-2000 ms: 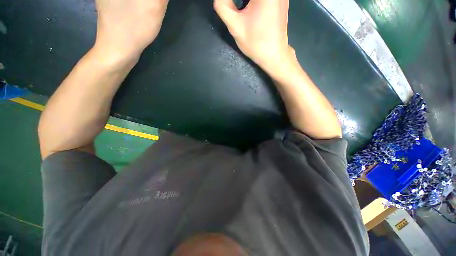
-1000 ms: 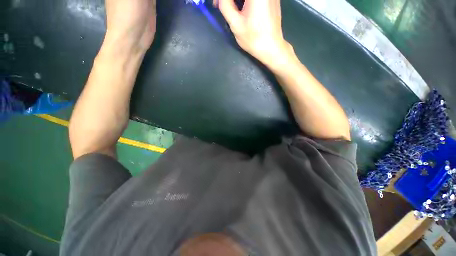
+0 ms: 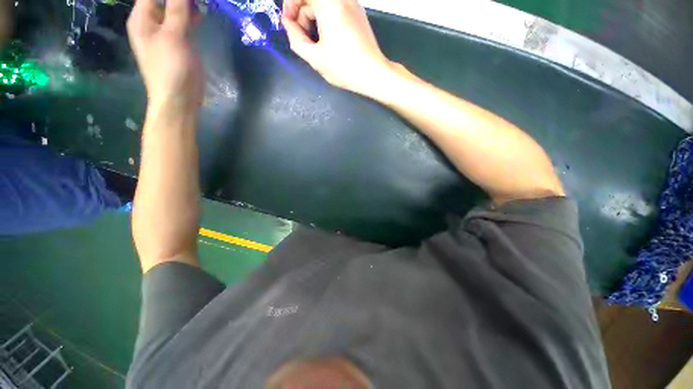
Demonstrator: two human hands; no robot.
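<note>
A small bunch of blue lead wires (image 3: 254, 29) with bright silver-white ends lies between my hands at the top edge, blurred by glare. My left hand (image 3: 163, 38) is at the top left, partly cut off by the edge; its fingers are bent and I cannot tell what they hold. My right hand (image 3: 330, 34) is just right of the wires, with thumb and fingers curled close together; whether it grips a strand is unclear.
A dark green bench mat (image 3: 342, 159) runs below a pale metal rail (image 3: 547, 38). A heap of blue wires (image 3: 657, 243) is at the right edge above cardboard. A co-worker's blue clothing (image 3: 45, 186) is at left. Dark parts and a green glow (image 3: 26, 74) are upper left.
The view has shifted left, so the wire heap slides toward the right edge and the co-worker's clothing appears. My left forearm is straighter. The blue wires between my hands have come into view.
</note>
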